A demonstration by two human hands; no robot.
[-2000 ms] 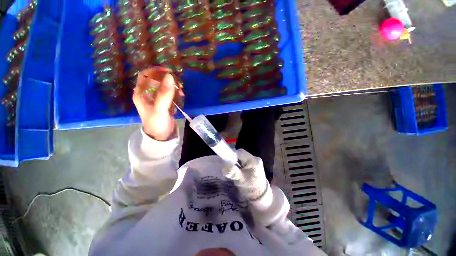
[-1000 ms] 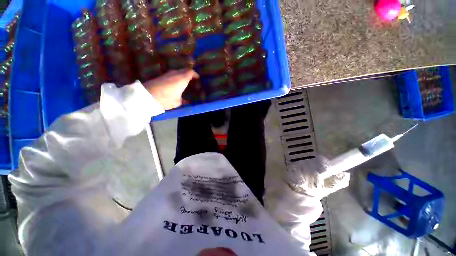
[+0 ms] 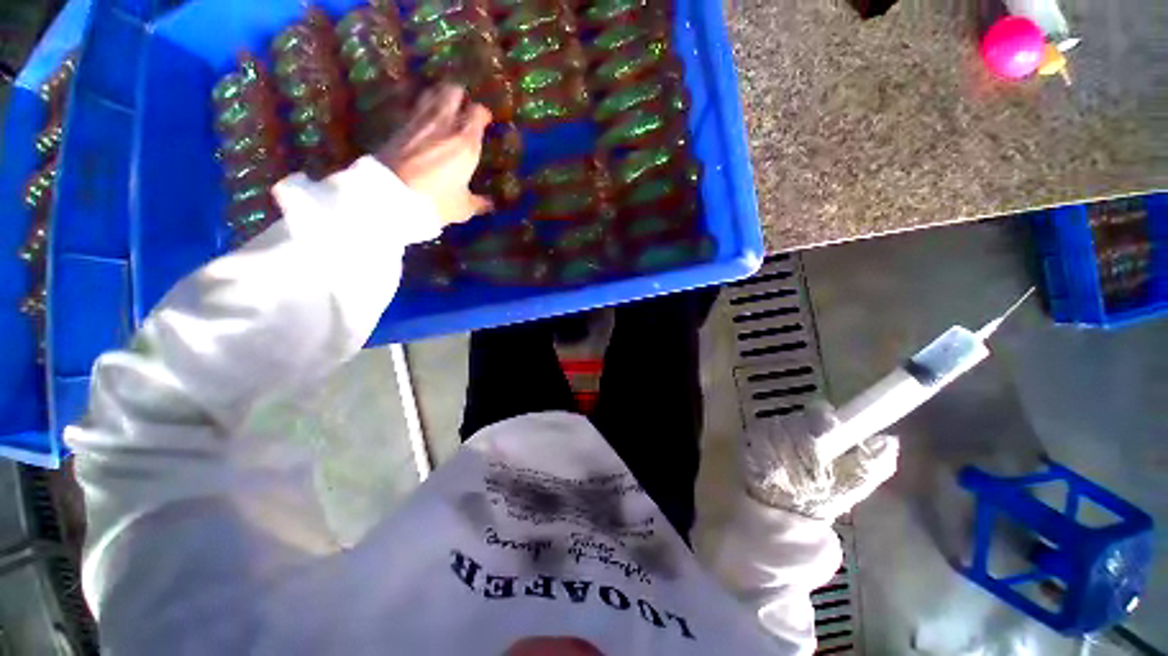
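The main blue tray (image 3: 749, 192) holds overlapping rows of glossy amber-red pieces (image 3: 544, 96) with green glittery shine. My bare left hand (image 3: 439, 151) is over the middle of the tray, thumb and fingers spread at the left side of a piece; whether they touch it is unclear. My gloved right hand (image 3: 813, 468) is shut around the syringe (image 3: 903, 385), away from the tray. The syringe's thin needle points up and right. Its clear barrel shows a darker section near the needle end.
The speckled bench (image 3: 871, 141) adjoins the tray's right side and bears a pink ball (image 3: 1013, 48) and a partly cut-off white-clear object. Another blue tray (image 3: 90, 288) is at far left. A lower blue crate (image 3: 1070, 276) and a blue stool (image 3: 1057, 545) are at right.
My right hand has swung the syringe away from my left hand to the right. My left hand went down among the pieces, then slightly up; the piece it held near the needle is no longer distinguishable.
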